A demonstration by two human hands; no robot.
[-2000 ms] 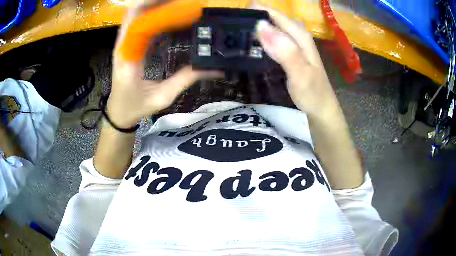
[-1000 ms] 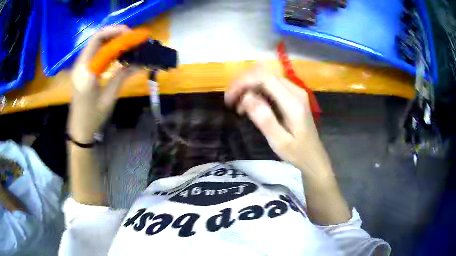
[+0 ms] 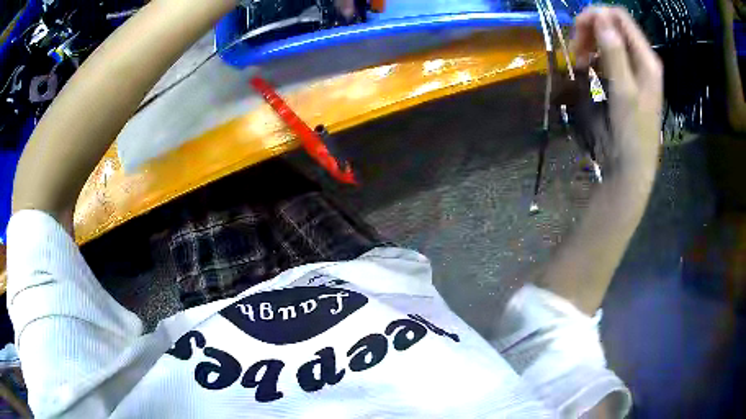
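My left forearm reaches up and over the bench at the left; my left hand is cut off by the top edge. My right hand (image 3: 626, 74) is raised at the upper right, blurred, beside hanging cable leads (image 3: 543, 114) with white and metallic tips. Its fingers are bent close to the leads, but I cannot tell if they grip any. The black camera housing is not in view.
A red strap-like item (image 3: 301, 129) lies over the yellow-orange bench edge (image 3: 393, 86). A blue tray (image 3: 360, 36) with dark parts is behind it. A pale sheet (image 3: 168, 127) lies at left. More dark cables (image 3: 667, 33) hang at far right. Speckled floor (image 3: 458, 192) shows below.
The view has swung to the right. My left hand and the black housing it held have left the picture. My right hand has moved from the bench edge to the hanging leads.
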